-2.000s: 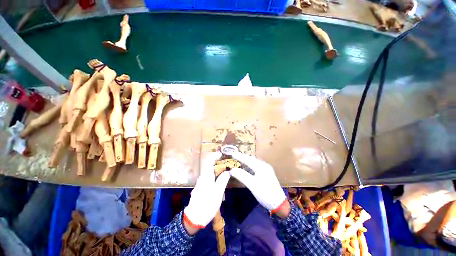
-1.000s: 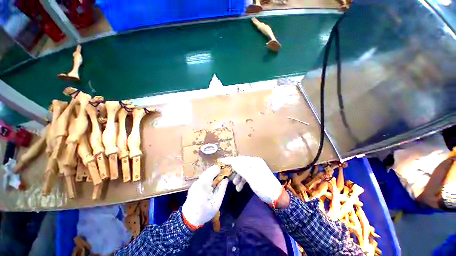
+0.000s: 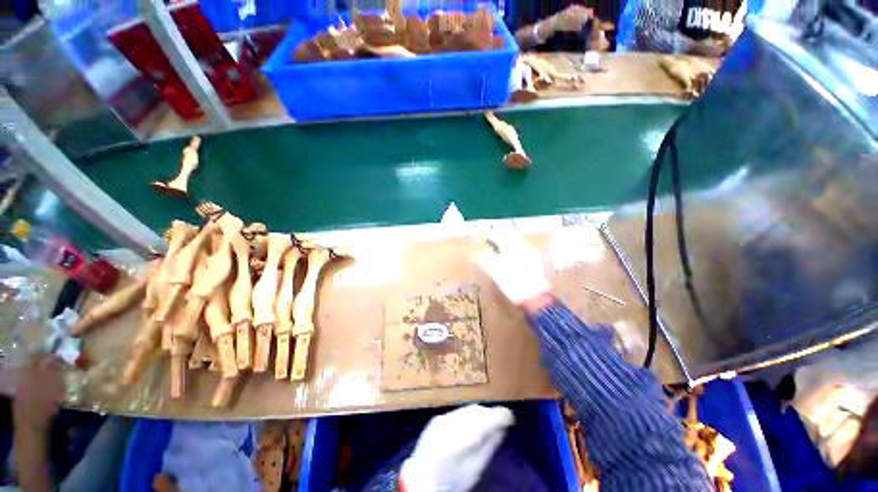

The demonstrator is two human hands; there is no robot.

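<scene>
My right hand (image 3: 515, 267), in a white glove, is stretched forward over the bench near the belt's edge, right of a small white cone-shaped tip (image 3: 452, 214). It is blurred, and I cannot tell if it holds anything. My left hand (image 3: 460, 444), also gloved, is low at the bench's front edge, above a bin. No leg shows in it; its grip is unclear. The tan work board (image 3: 462, 367) has dark spots and a whitish oval ring (image 3: 432, 332). Several tan figurine legs (image 3: 264, 300) lie in a row at the left, some with dark straps.
Two legs with brown soles (image 3: 508, 141) lie apart on the green belt (image 3: 366, 176). A blue tote (image 3: 404, 85) stands beyond it. A thin rod (image 3: 604, 295) lies right of the board, near the metal hood (image 3: 770, 231) and black cable. Parts bins are below. Other people's hands show.
My hands have parted: the right moved forward over the bench, the left down to the lap. The leg they held no longer shows. The view now takes in more beyond the belt.
</scene>
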